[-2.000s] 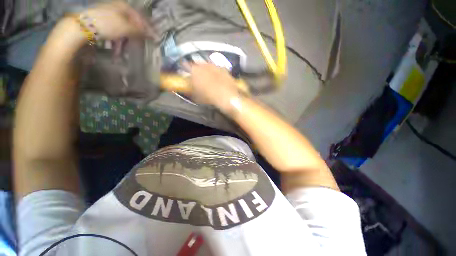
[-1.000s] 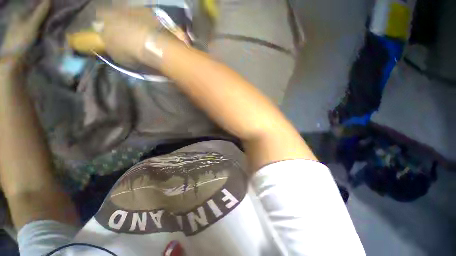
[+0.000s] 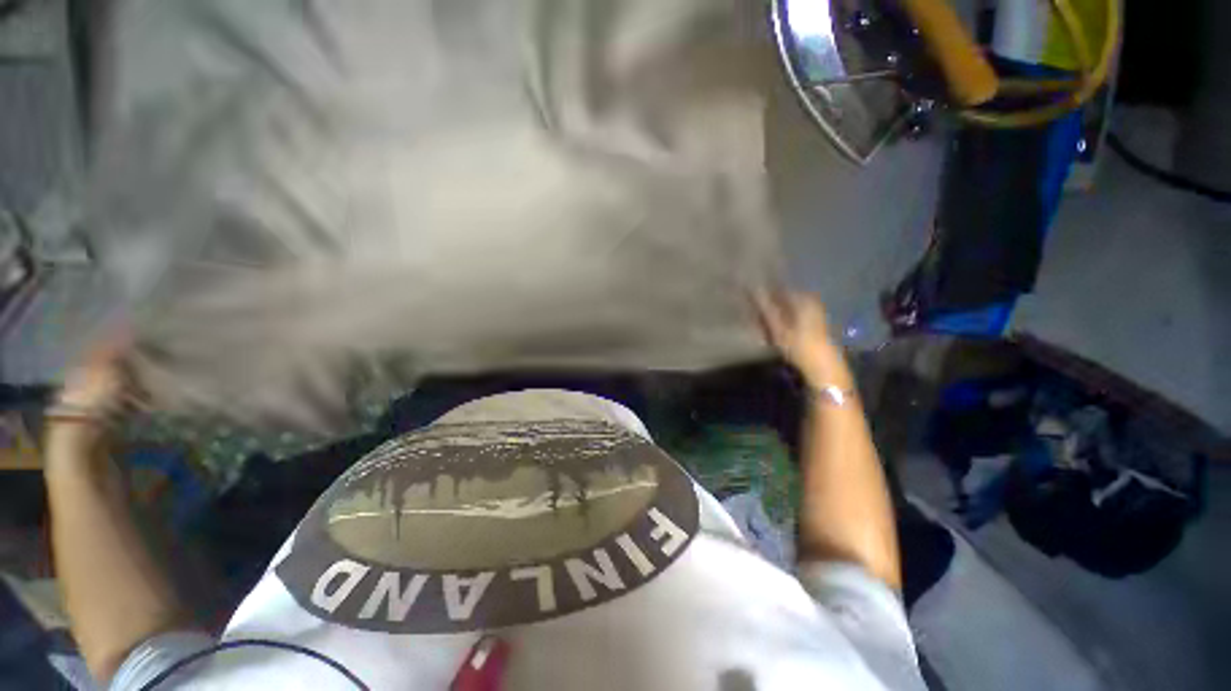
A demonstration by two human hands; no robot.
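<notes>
A grey-beige garment piece (image 3: 459, 203) is spread wide across the table in front of me, blurred and partly lifted at its near edge. My left hand (image 3: 101, 385) is blurred and grips its near left corner. My right hand (image 3: 786, 324) grips its near right corner. The silver iron (image 3: 853, 74) stands at the upper right, off the cloth, cut by the top edge, with its orange-tan handle (image 3: 956, 51) showing. No hand is on the iron.
A yellow hose (image 3: 1080, 92) loops beside the iron. Blue-grey table cover (image 3: 844, 223) shows right of the garment. Black and blue cloth (image 3: 992, 216) hangs beyond it. A dark heap (image 3: 1100, 500) lies at lower right. Green patterned cloth (image 3: 257, 452) shows below the garment's left side.
My right hand has let go of the iron, which now stands at the upper right. Both hands have moved to the garment's near corners, and the cloth is now spread wide.
</notes>
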